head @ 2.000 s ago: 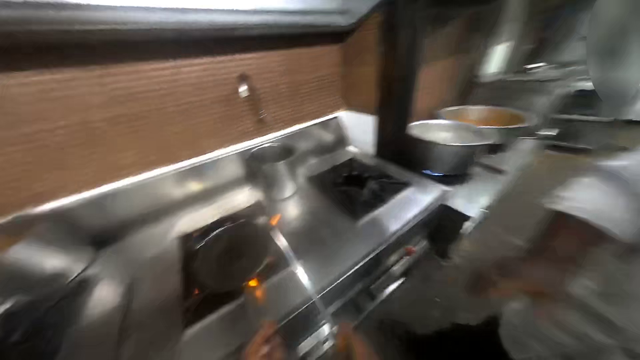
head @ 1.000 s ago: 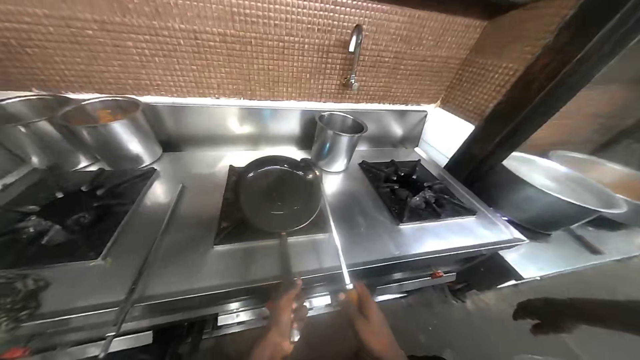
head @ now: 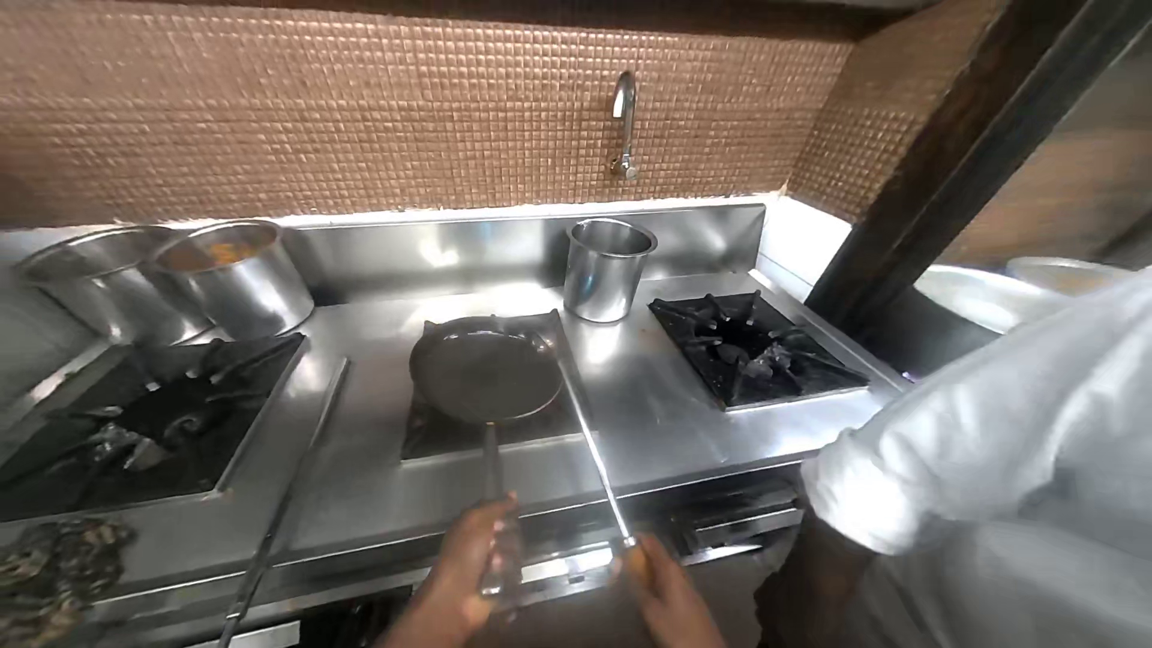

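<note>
A dark frying pan (head: 486, 373) rests over the middle burner of a steel range. Its handle points toward me, and my left hand (head: 477, 562) is closed around the end of it. My right hand (head: 652, 580) grips the orange-brown handle of a long thin metal utensil (head: 589, 436), whose far end reaches the pan's right rim; that tip is hard to make out. Behind and right of the pan stands a tall steel pot (head: 606, 274).
A person in a white sleeve (head: 999, 432) is close on my right. Burners lie at left (head: 171, 418) and right (head: 751, 346). Steel pots (head: 238, 279) stand back left. A long metal rod (head: 288, 495) crosses the counter, near a crumpled cloth (head: 63, 576). A tap (head: 625, 126) is on the wall.
The view has swung round since two seconds ago. Flames seen by the pan then do not show now. The white-sleeved person has come in from the right since one second ago, when only an arm showed there.
</note>
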